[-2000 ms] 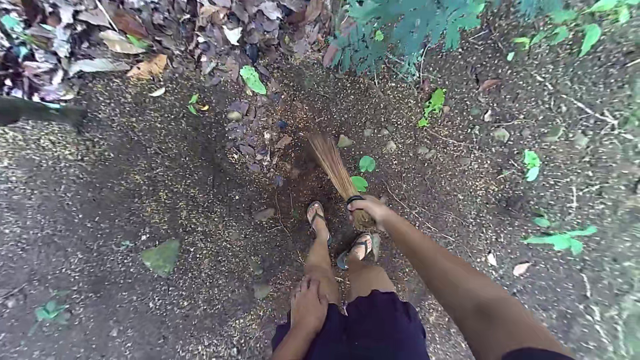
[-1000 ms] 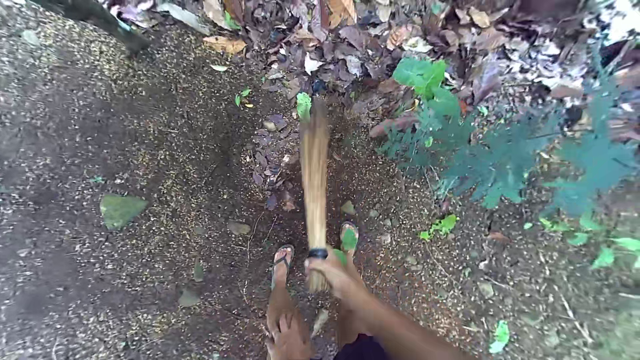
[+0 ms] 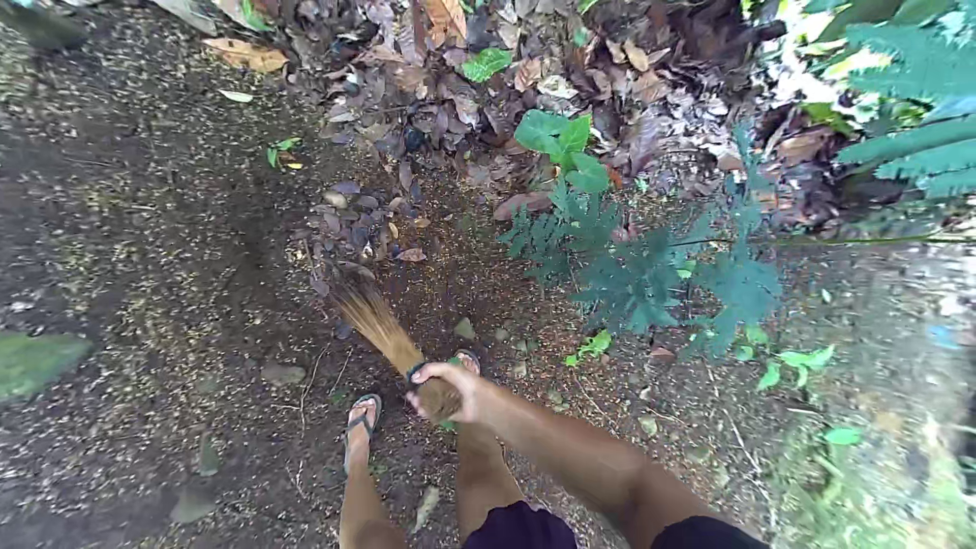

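My right hand is closed around the bound end of a stick broom, just below its dark band. The broom's thin bristles fan out toward the upper left and reach the soil beside a small patch of dry leaves. My left hand is out of the frame. Below the broom are my two feet in flip-flops, the left foot in full view and the other partly hidden behind my right hand.
A thick bed of dry leaves lies along the top. Feathery green foliage hangs at the right, with small green weeds under it. A flat mossy stone lies at the left edge. Pebbles and twigs dot the soil.
The broom's bristles pointed straight up one second ago and now slant to the upper left. My left hand, seen near my leg in both earlier frames, has left the view.
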